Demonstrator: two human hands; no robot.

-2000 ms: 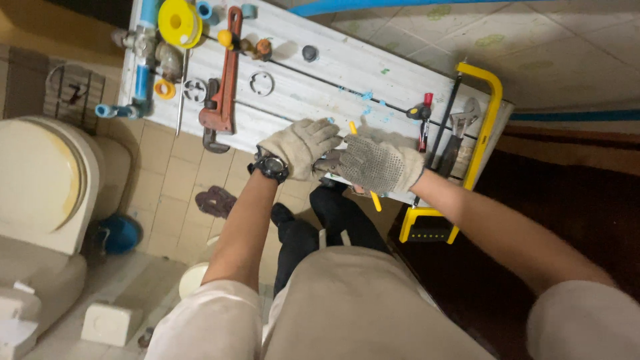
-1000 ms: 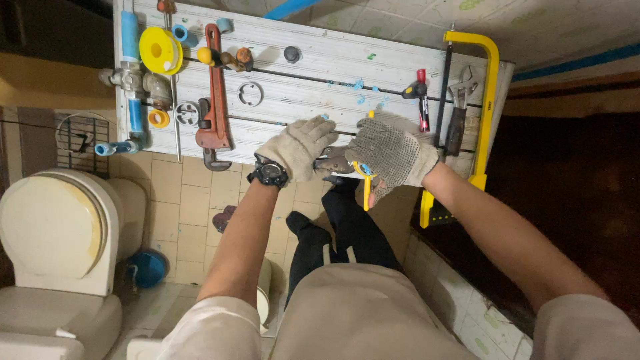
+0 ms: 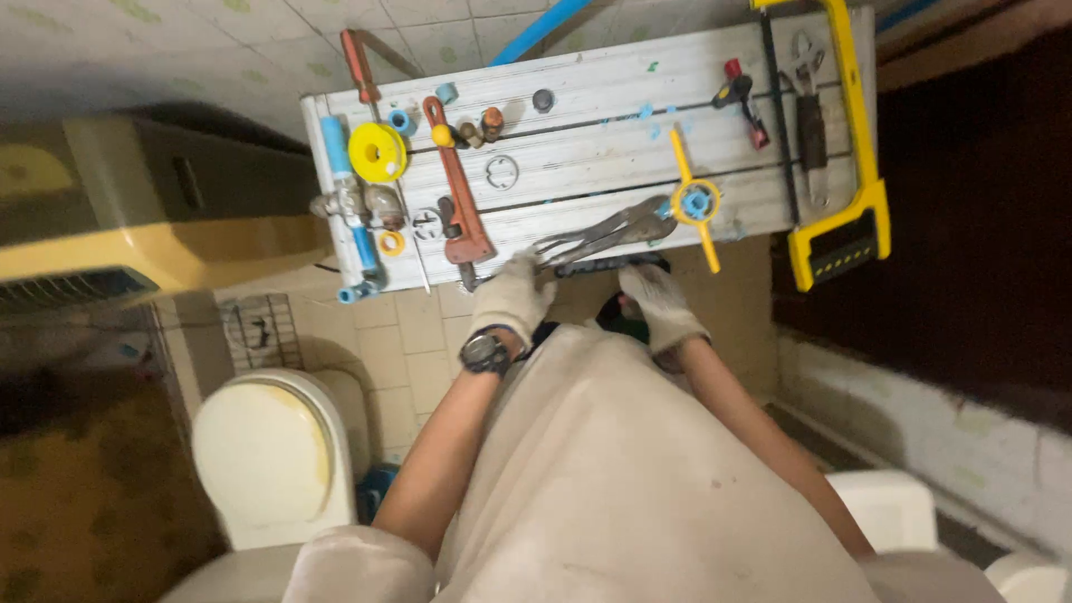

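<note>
My left hand point(image 3: 509, 295), in a light work glove, lies at the front edge of the white slatted bench point(image 3: 578, 159), beside the handle ends of dark pliers point(image 3: 615, 230); whether it grips anything is unclear. My right hand point(image 3: 657, 306), gloved too, is below the bench's edge near a black bar point(image 3: 611, 265), its hold unclear. The pliers' jaws touch a blue pipe fitting inside a yellow two-armed ring tool point(image 3: 695, 201). A red pipe wrench point(image 3: 459, 193) lies left of them, near a yellow tape spool point(image 3: 377, 152) and a blue pipe with metal valve point(image 3: 347, 201).
A yellow hacksaw point(image 3: 863, 167) overhangs the bench's right front, beside an adjustable wrench point(image 3: 811, 126). A red-handled screwdriver point(image 3: 358, 67) sticks out at the back left. Below left stands a toilet point(image 3: 268, 461); a tiled wall point(image 3: 452, 33) is behind the bench.
The yellow tool, at my right hand one second ago, now lies on the bench with the pliers. My hands have moved apart, the right one below the bench edge. The view has shifted.
</note>
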